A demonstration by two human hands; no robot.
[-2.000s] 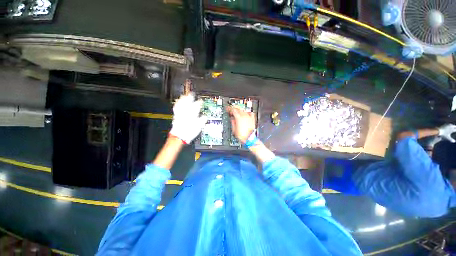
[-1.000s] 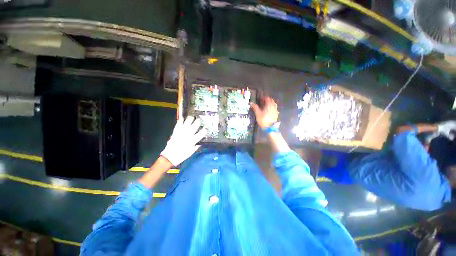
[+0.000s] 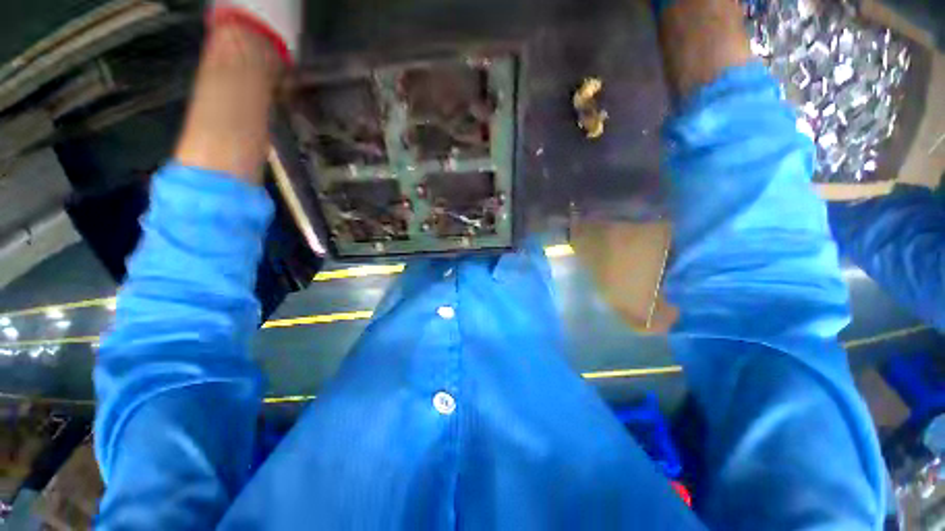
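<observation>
A dark pallet [image 3: 399,168] with a grey-green frame and four dark, brownish compartments lies on the bench in front of me. No lit-up green boards show in it; what its compartments hold is blurred. My left hand [image 3: 267,19], in a white glove with a red cuff, is cut off by the top edge above the pallet's left side. Only its cuff end shows and its fingers are hidden. My right forearm runs up past the pallet's right; the hand is beyond the top edge.
A brass-coloured piece [image 3: 591,108] lies on the bench right of the pallet. A heap of small silver metal parts [image 3: 845,88] sits in a cardboard box [image 3: 927,156] at the upper right. A brown carton [image 3: 627,264] is below the bench edge. Another person's blue sleeve [image 3: 896,244] shows at right.
The view has tipped down and closer. Both hands have moved forward, away from my body, to the top edge. The bright green boards seen before in the pallet no longer show.
</observation>
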